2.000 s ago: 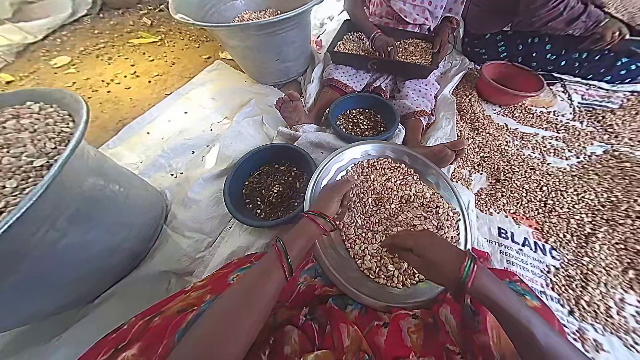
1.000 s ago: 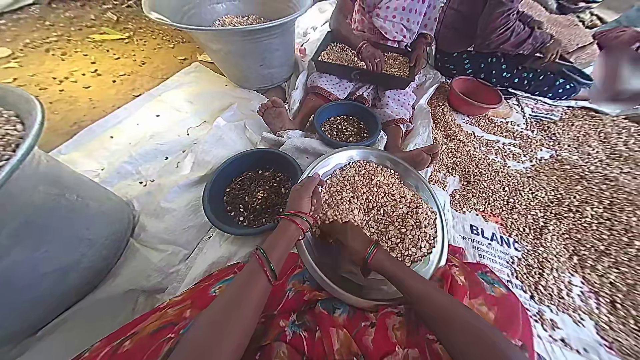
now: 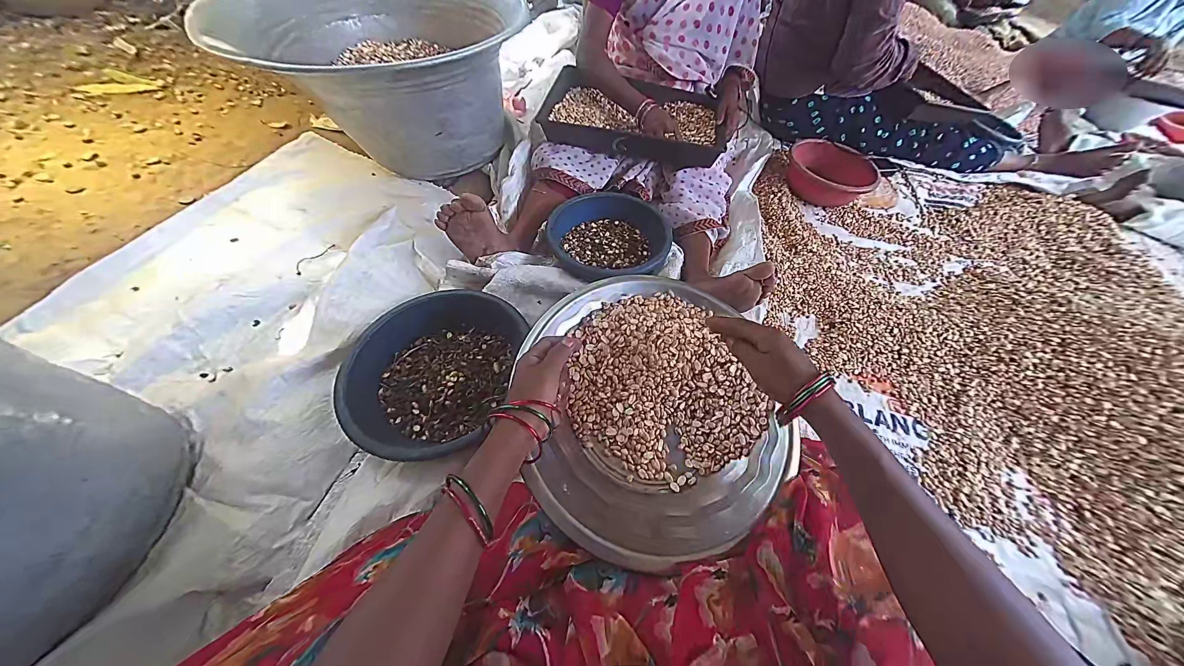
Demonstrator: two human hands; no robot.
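A round steel plate (image 3: 638,532) rests on my lap over red flowered cloth, tilted a little. Pale brown and reddish seeds or nuts (image 3: 647,379) are heaped on its far part. My left hand (image 3: 544,375) grips the plate's left rim. At the upper right of the heap is my right hand (image 3: 763,361), palm inward, its fingertips at the seeds; whether it holds any is hidden. Just left of the plate stands a dark blue basin (image 3: 356,421) with darker bits and debris (image 3: 444,384) in it.
A smaller blue bowl (image 3: 555,227) lies beyond the plate, before a seated person with a black tray (image 3: 610,143). Large metal tubs (image 3: 444,111) stand at the far left and near left. A red bowl (image 3: 832,176) and spread seeds (image 3: 1045,351) lie right. White sheeting (image 3: 231,277) covers the ground.
My right hand has moved from the lower part of the plate to the upper right of the heap. The seeds now lie farther toward the plate's far side, with more bare metal near me.
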